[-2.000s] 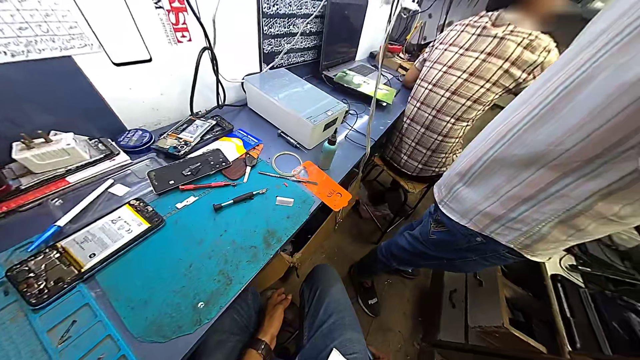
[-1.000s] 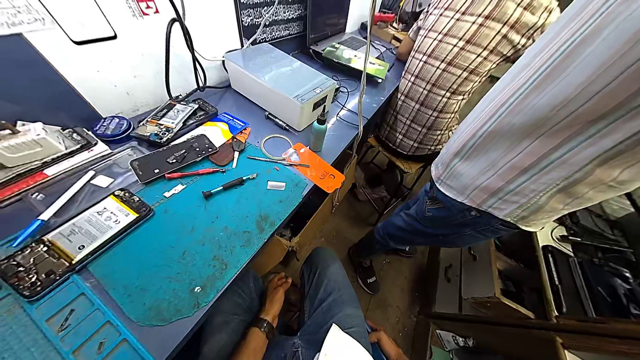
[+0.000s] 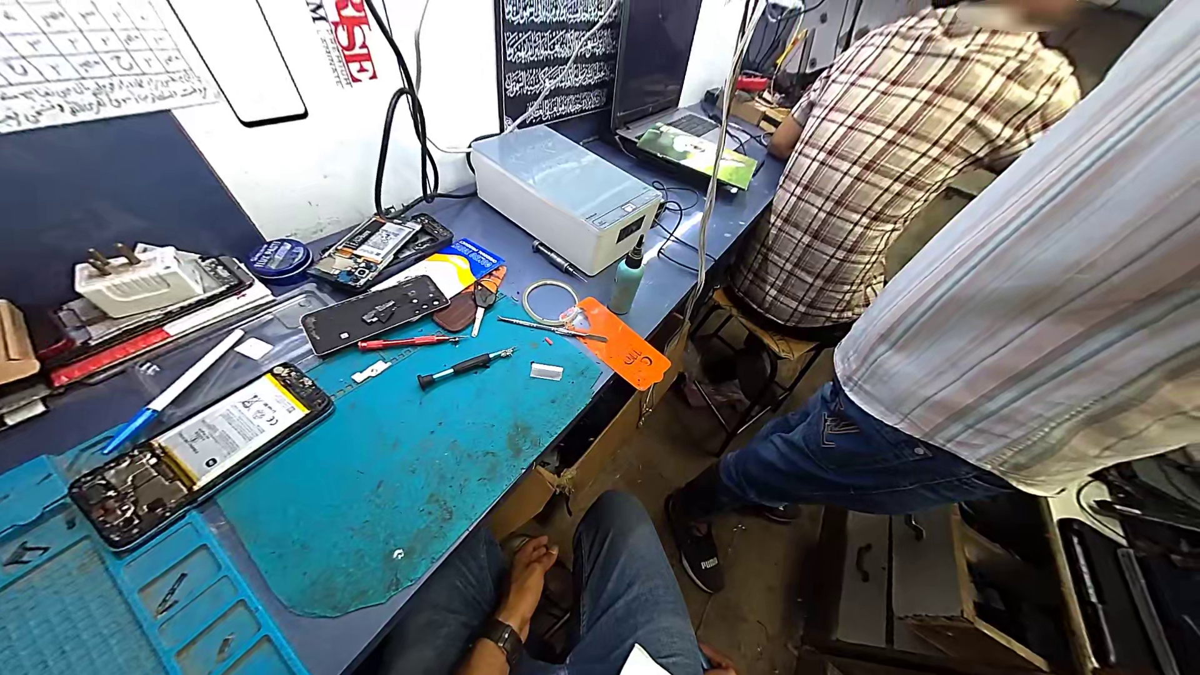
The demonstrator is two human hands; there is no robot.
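Note:
My left hand (image 3: 531, 570), with a dark wristwatch (image 3: 503, 639), rests between my thighs below the bench edge; its fingers are partly hidden. Of my right hand (image 3: 718, 660), only a small part shows beside my right thigh at the bottom edge. On the blue-green mat (image 3: 412, 469) lie a black screwdriver (image 3: 466, 367), a red-handled tool (image 3: 411, 343), metal tweezers (image 3: 551, 328) and a small whitish piece (image 3: 546, 371). An opened phone with its battery exposed (image 3: 230, 431) lies at the left, partly over a blue parts tray (image 3: 178, 577). Behind the mat is a dark phone panel (image 3: 375, 314).
A grey-white boxed device (image 3: 567, 192), a small bottle (image 3: 629, 277), a tape ring (image 3: 551, 302) and an orange card (image 3: 626, 345) are on the bench. One person (image 3: 900, 159) sits at the right rear; another (image 3: 1022, 262) stands close by. Wooden drawers (image 3: 877, 562) are lower right.
My right hand, unseen two seconds ago, came into view at the bottom edge and now shows less than one second ago. My left hand stays between my thighs. The view has shifted somewhat.

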